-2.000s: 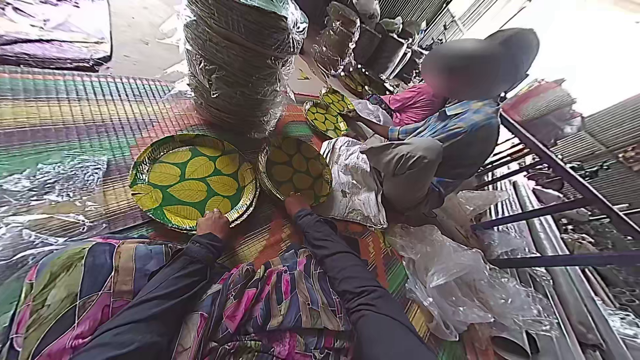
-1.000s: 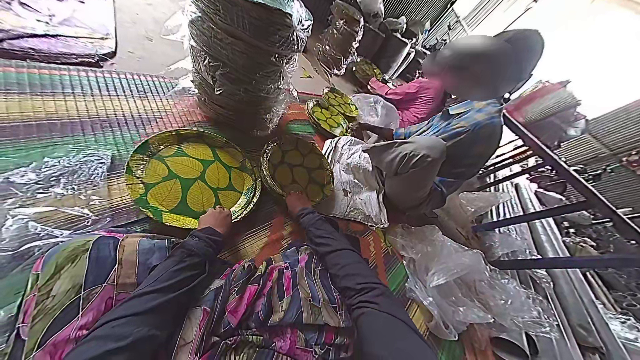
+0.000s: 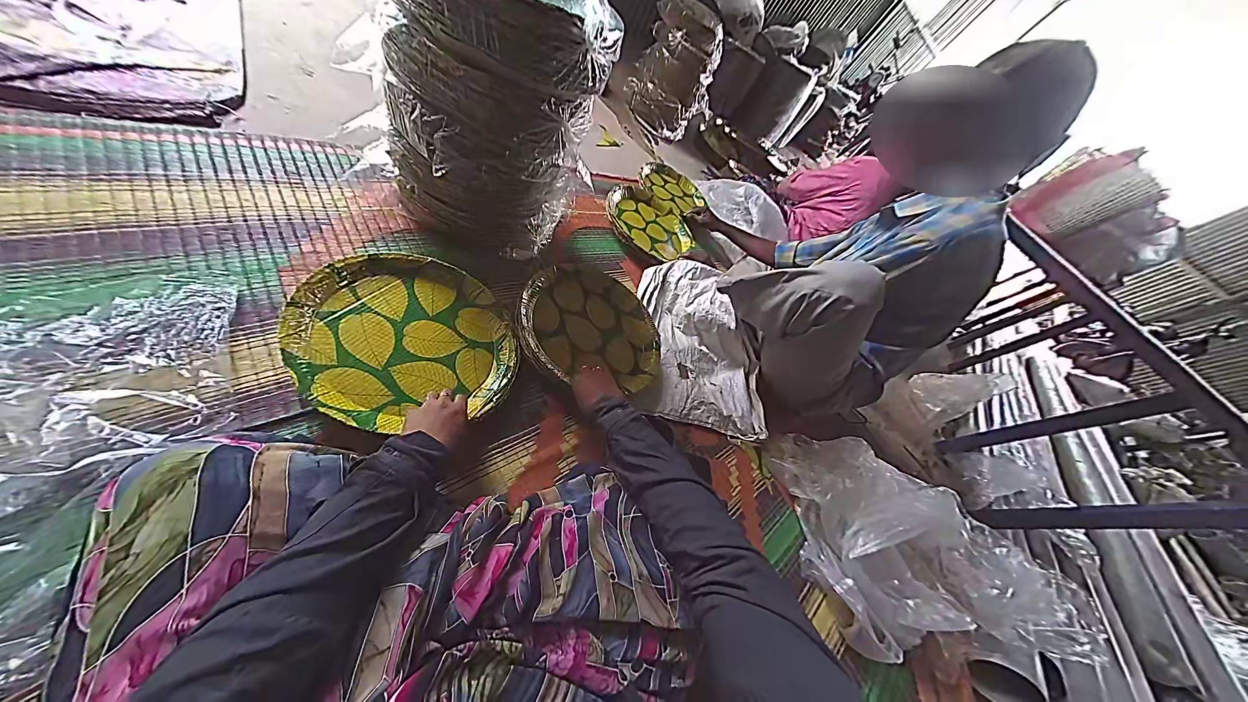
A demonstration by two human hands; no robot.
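Observation:
A round plate with yellow leaves on green (image 3: 398, 336) is at the left, and my left hand (image 3: 439, 417) grips its lower right rim. Just right of it lies a second, darker leaf-patterned plate (image 3: 589, 322), which may be a stack. My right hand (image 3: 593, 382) is at the lower edge of this darker plate, fingertips over its rim; whether it grips is not clear. Two smaller-looking leaf-patterned plates (image 3: 647, 226) are farther off, by the hand of a seated co-worker.
A tall plastic-wrapped stack (image 3: 487, 117) stands beyond the plates on the striped woven mat (image 3: 146, 234). Clear plastic film (image 3: 107, 361) lies at the left. The co-worker (image 3: 877, 244) sits at the right by a white sack (image 3: 697, 341), crumpled plastic bags (image 3: 907, 546) and a dark metal frame (image 3: 1131, 327).
The left plate's leaf pattern has turned, with my left hand still at its rim. My right hand stays by the darker plate. Beyond the co-worker, a leaf-patterned plate seen one second ago no longer shows.

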